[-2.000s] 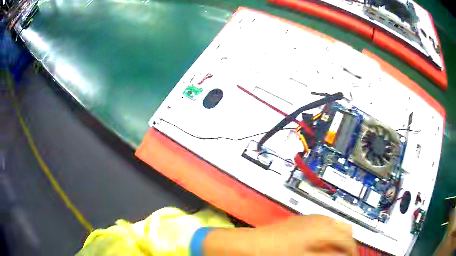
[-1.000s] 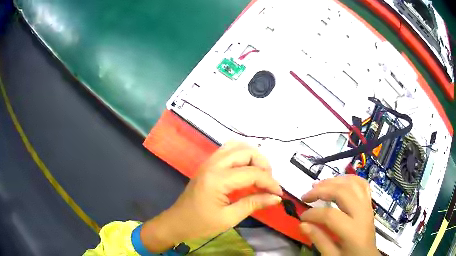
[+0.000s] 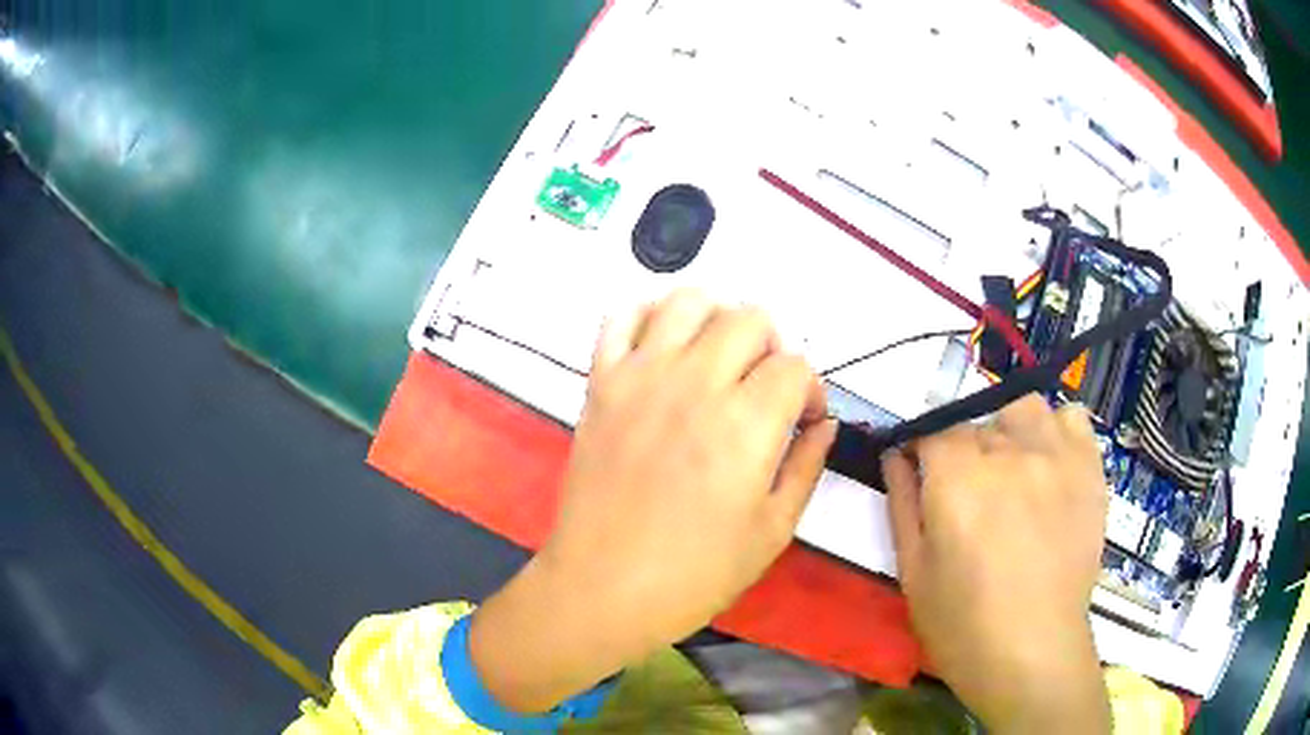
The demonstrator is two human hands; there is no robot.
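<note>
A large white chassis plate lies in front of me. A thick black wrapped cable curves from the blue mainboard down to the plate's near edge. My left hand and my right hand meet there, fingertips on a piece of black tape at the cable's end. Both hands seem to pinch or press the tape; my fingers partly hide it. A round black fan sits on the mainboard. A red wire runs across the plate.
Red-orange foam sticks out under the plate's near edge. A green circuit board and a black oval speaker are at the plate's left. Another panel on foam lies at upper right. The green bench borders a grey floor.
Both hands have moved up from the near edge onto the plate, at the black cable's lower end. The dark piece between the fingers is now against the plate there. The view has shifted slightly.
</note>
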